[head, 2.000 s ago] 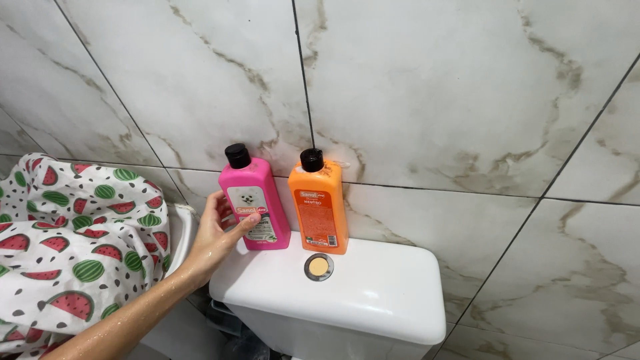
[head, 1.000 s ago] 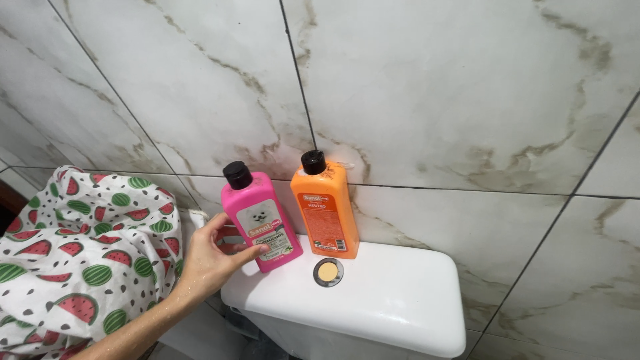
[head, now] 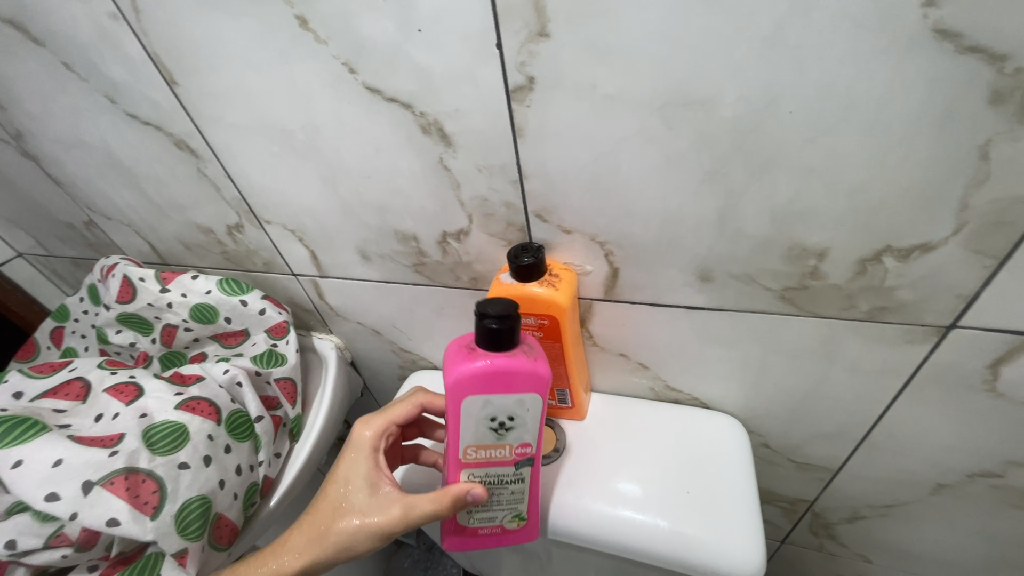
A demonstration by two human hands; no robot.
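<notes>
My left hand (head: 384,480) grips a pink Sanol dog conditioner bottle (head: 496,368) by its lower part, the thumb across the front label and the fingers at its left side. The bottle has a black cap and a dog's picture, and is held up in front of the toilet tank. Behind it an orange Sanol bottle (head: 568,352) with a black cap stands upright on the white tank lid (head: 656,480), close to the wall. The pink bottle hides part of the orange one and part of the round flush button (head: 552,442). My right hand is out of view.
At the left, a white cloth with a watermelon print (head: 168,400) lies heaped over a white basin (head: 320,400). Marble-patterned wall tiles (head: 720,160) with dark joints rise behind the tank.
My left hand has lifted the pink bottle off the tank lid and brought it nearer and to the right, now partly in front of the orange bottle. Earlier it stood left of the orange one.
</notes>
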